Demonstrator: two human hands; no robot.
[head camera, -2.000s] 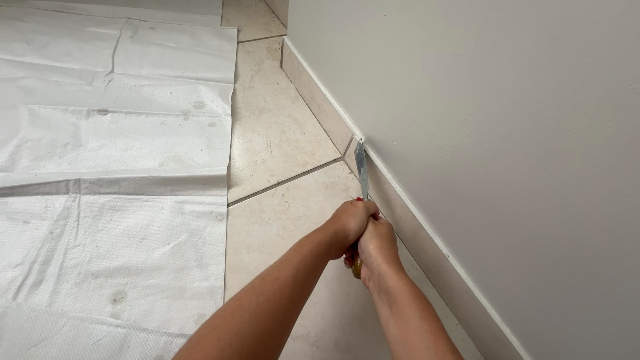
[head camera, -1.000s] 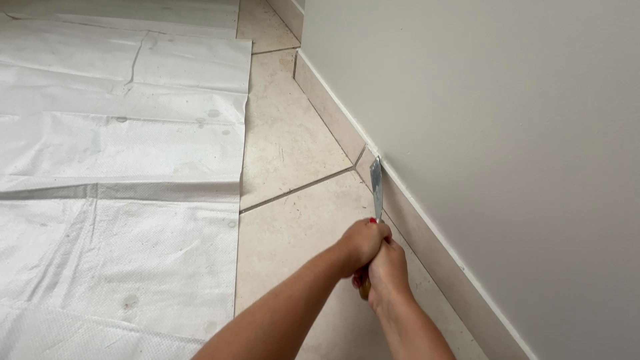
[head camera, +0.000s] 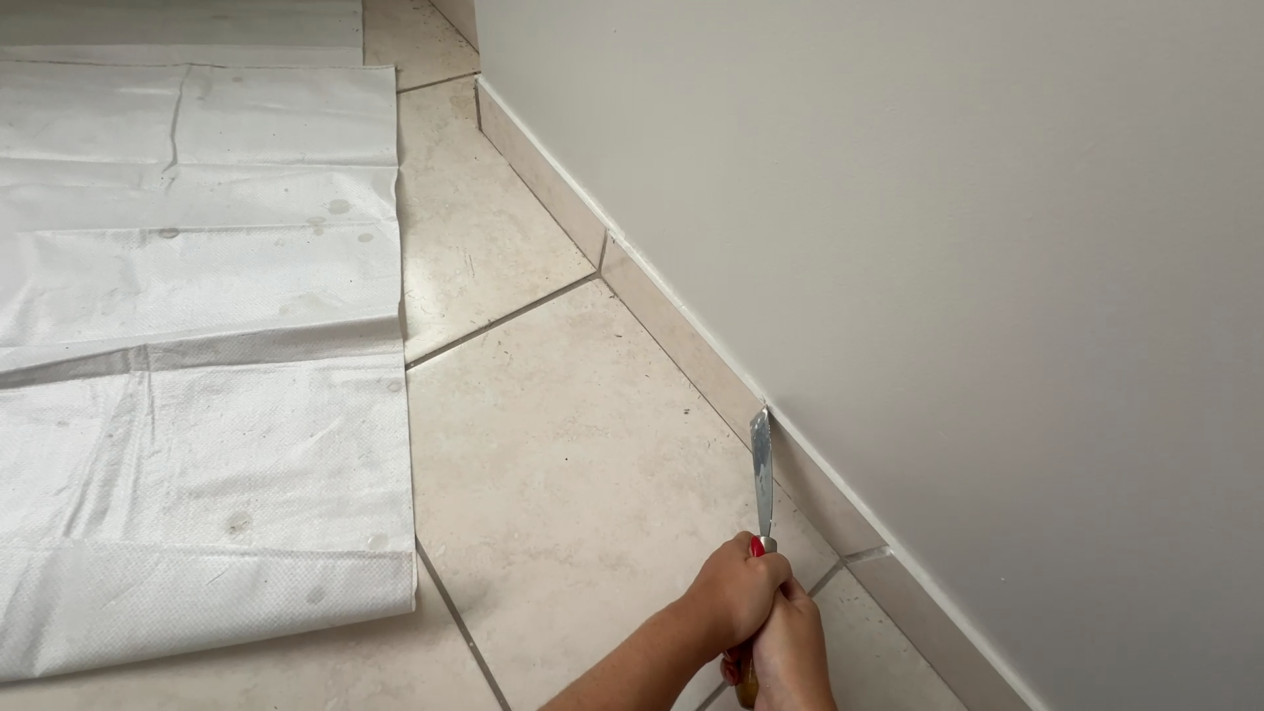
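A scraper with a narrow metal blade (head camera: 761, 474) points away from me, its tip at the top edge of the tiled skirting (head camera: 711, 360), where a white bead (head camera: 681, 306) runs along the wall. My left hand (head camera: 736, 592) is closed around the upper handle, close to the blade. Just below and to the right, my right hand (head camera: 790, 647) grips the same handle, and the two hands touch. The yellowish handle end (head camera: 748, 686) shows beneath them. Their fingers hide most of the handle. Whitish residue marks the blade.
A grey painted wall (head camera: 938, 247) rises on the right. Beige floor tiles (head camera: 573, 415) with dark grout lines lie beside it, with small dark crumbs near the skirting. On the left a creased, stained white sheet (head camera: 247, 444) covers the floor.
Both hands and the scraper have moved along the skirting toward me, away from the skirting joint near which the tip was in the earlier frames. The view has shifted.
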